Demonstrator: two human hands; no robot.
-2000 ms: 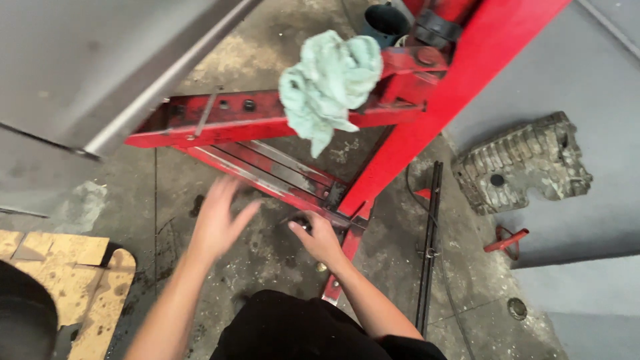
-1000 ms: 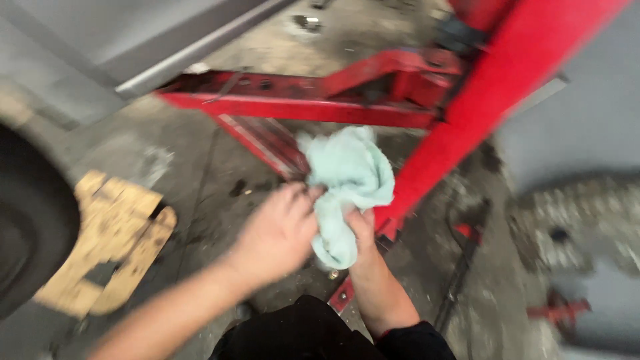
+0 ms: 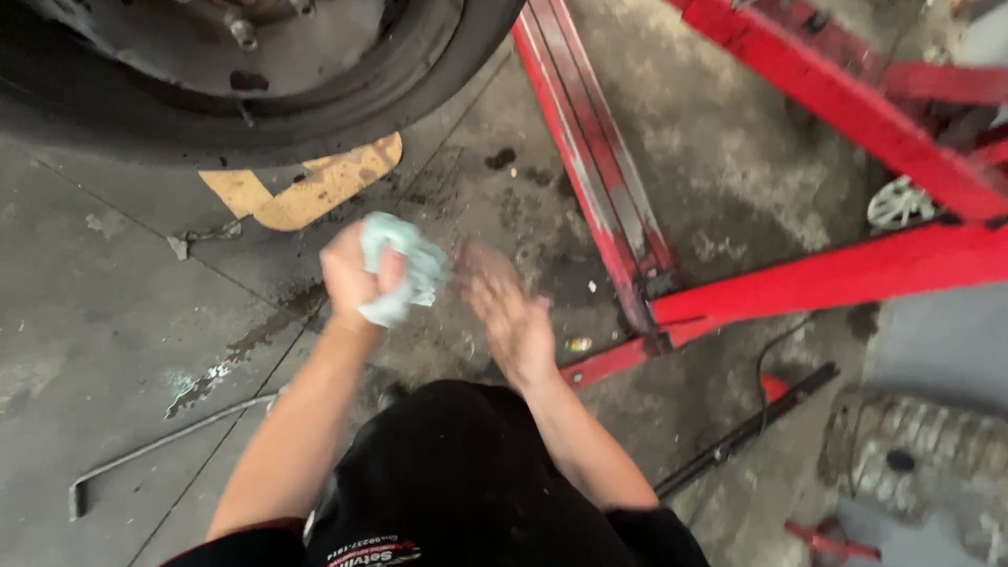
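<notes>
A crumpled pale green cloth [image 3: 409, 264] is gripped in my left hand [image 3: 354, 272], low over the concrete floor. My right hand [image 3: 508, 315] is just to the right of the cloth, blurred, its fingers extended and nothing held in it. Whether its fingertips touch the cloth I cannot tell. Above my left hand is a vehicle's wheel with a black tire [image 3: 441, 87]. The red steel post and arms of a car lift [image 3: 827, 272] stand to the right of my hands.
Stained tan board [image 3: 339, 185] lies below the tire. A bent metal bar [image 3: 173, 435] is on the floor at lower left. Long black strips [image 3: 748, 429], a dirty ribbed metal part [image 3: 921, 449] and a red metal piece [image 3: 831, 542] lie at lower right.
The cloth hung on the red lift two seconds ago, then was between both my hands; now my left hand alone clearly holds it. The view has swung left toward the wheel.
</notes>
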